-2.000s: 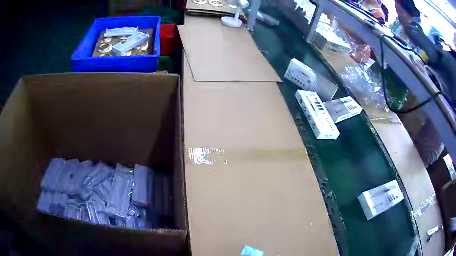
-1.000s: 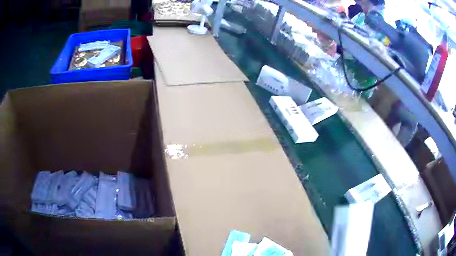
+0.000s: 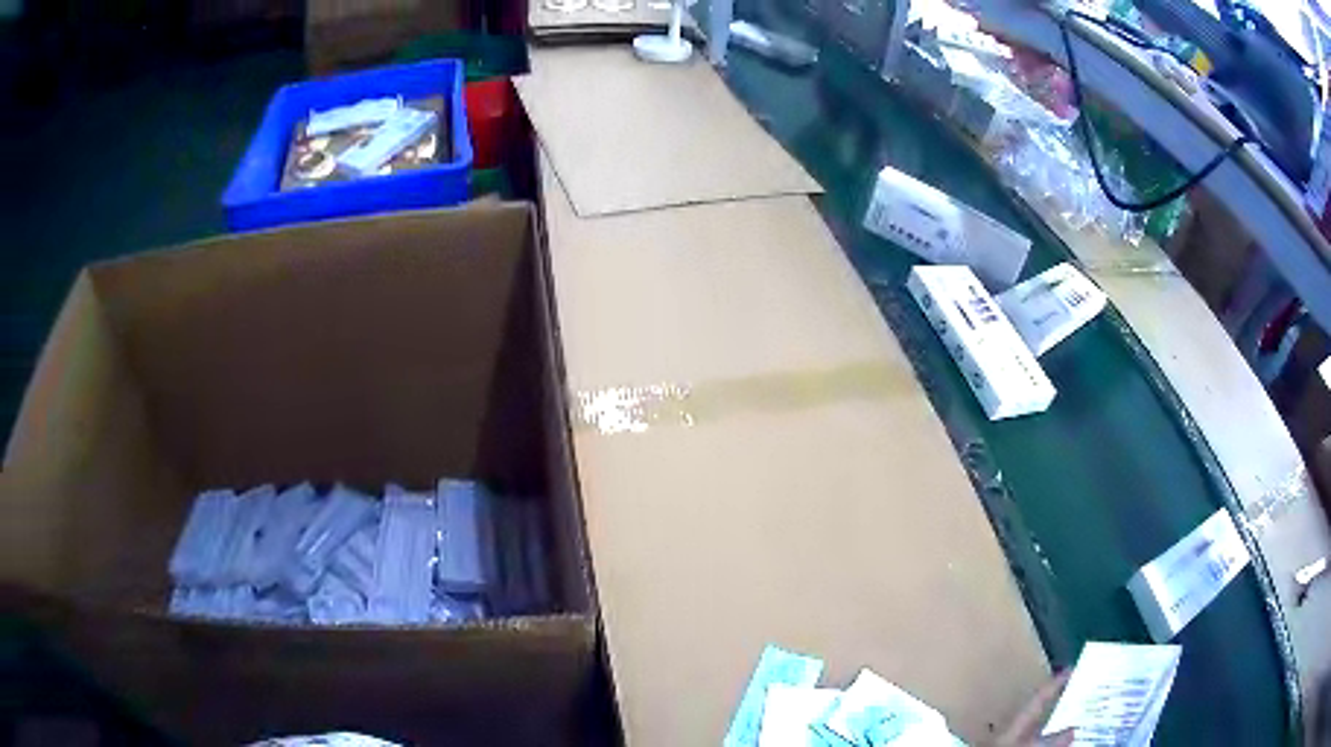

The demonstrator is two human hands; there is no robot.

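My right hand shows only in part at the bottom edge, right of centre, with its fingers on the left side of a white printed retail box. The rest of the hand is hidden or cut off. My left hand is not in view. Light blue and white slips lie partly overlapping on the brown bench at the bottom edge.
The green belt carries several other white boxes. An open carton at the left holds many bagged pale pieces. Behind it is a blue bin. A grey rail runs along the upper right.
The view has shifted. More blue and white slips show on the bench than at first. The near box was in view without a hand one second ago; now my fingers show at it.
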